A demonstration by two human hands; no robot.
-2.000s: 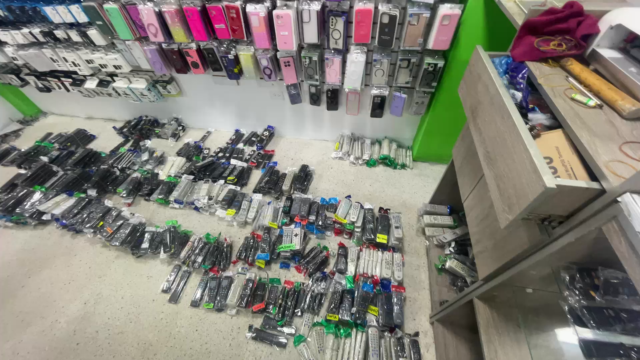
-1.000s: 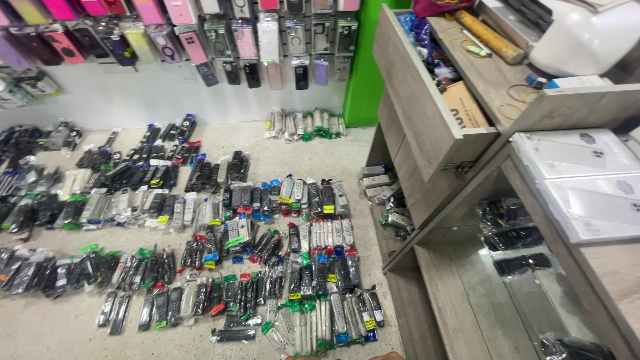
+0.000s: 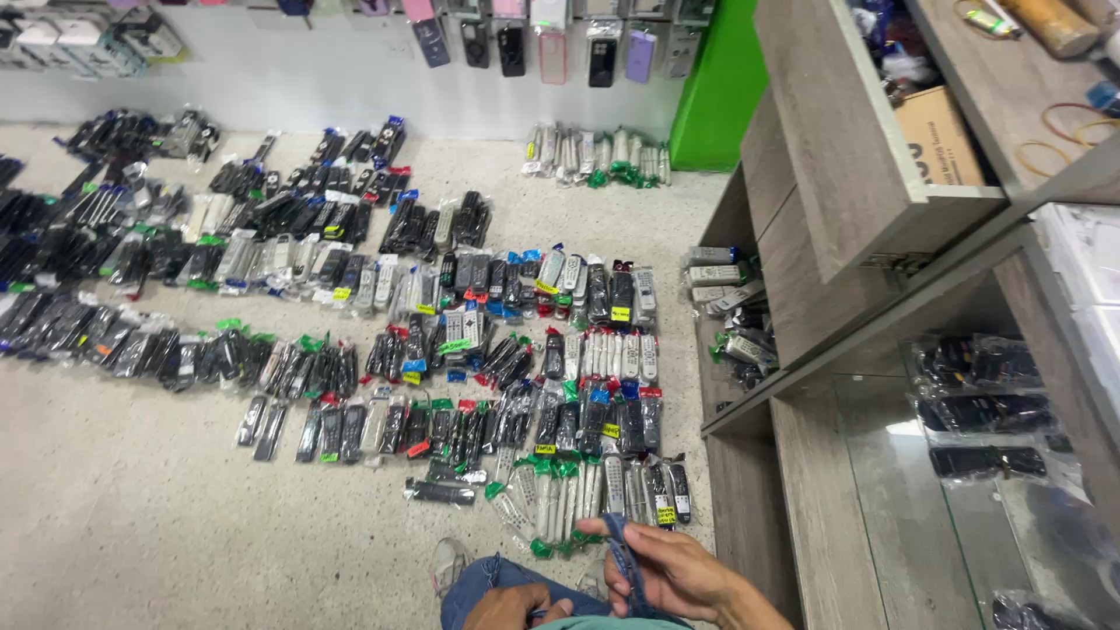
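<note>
At the bottom of the head view, my right hand (image 3: 674,564) holds a strip of blue fabric (image 3: 623,560) between thumb and fingers, just below the nearest bagged remote controls. My left hand (image 3: 512,605) lies low over my jeans, its fingers curled; whether it holds anything cannot be told. Rows of remote controls in clear plastic bags (image 3: 332,433) cover the floor ahead, several with yellow, green or orange labels. White remotes with green wrapping (image 3: 556,503) lie nearest to my right hand. A separate group of pale bagged remotes (image 3: 599,157) lies by the wall.
An open wooden drawer (image 3: 840,149) juts out on the right, with a cardboard box (image 3: 941,136) inside. Below it, a shelf (image 3: 722,350) holds more bagged remotes. Beside it stands a glass-shelved cabinet (image 3: 892,472). Phone cases (image 3: 602,59) hang on the wall beyond a green pillar's left side (image 3: 722,87).
Both hands have come into full view at the bottom, the right one with blue fabric in it. The view has tilted down toward my legs.
</note>
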